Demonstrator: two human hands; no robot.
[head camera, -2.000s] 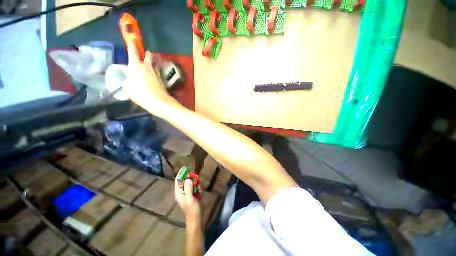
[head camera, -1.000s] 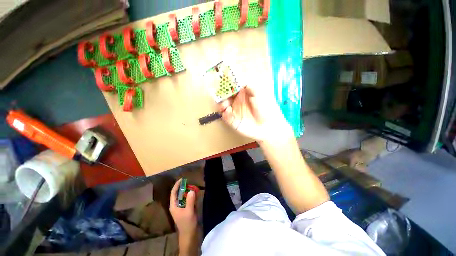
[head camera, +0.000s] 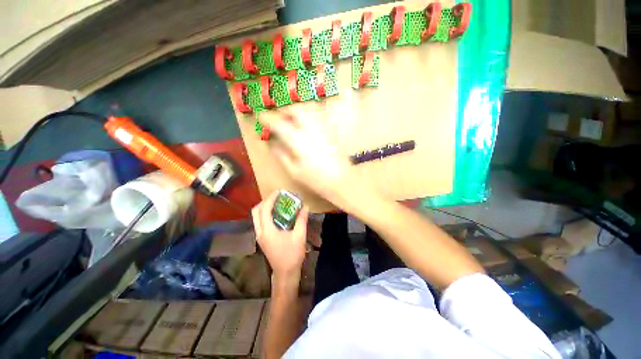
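Green units with red loops lie in two rows on a tan cardboard sheet; one unit lies at the second row's right, past a gap. Another unit lies below the rows' left end, partly hidden by my right fingers. My right hand is blurred over the sheet's left part; its grip cannot be told. My left hand holds a single unit at the sheet's near edge, green face up. A dark bar lies on the sheet.
Left of the sheet are an orange electric screwdriver with its nose at a small metal-coloured block, a white cup-like roll and a clear bag. Cardboard is stacked at upper left. Green plastic edges the sheet's right. Cartons stand below.
The view has shifted. My right hand has left the perforated unit it held and moved left to the lone unit. A unit now lies past the second row's gap. My left hand has risen with its unit.
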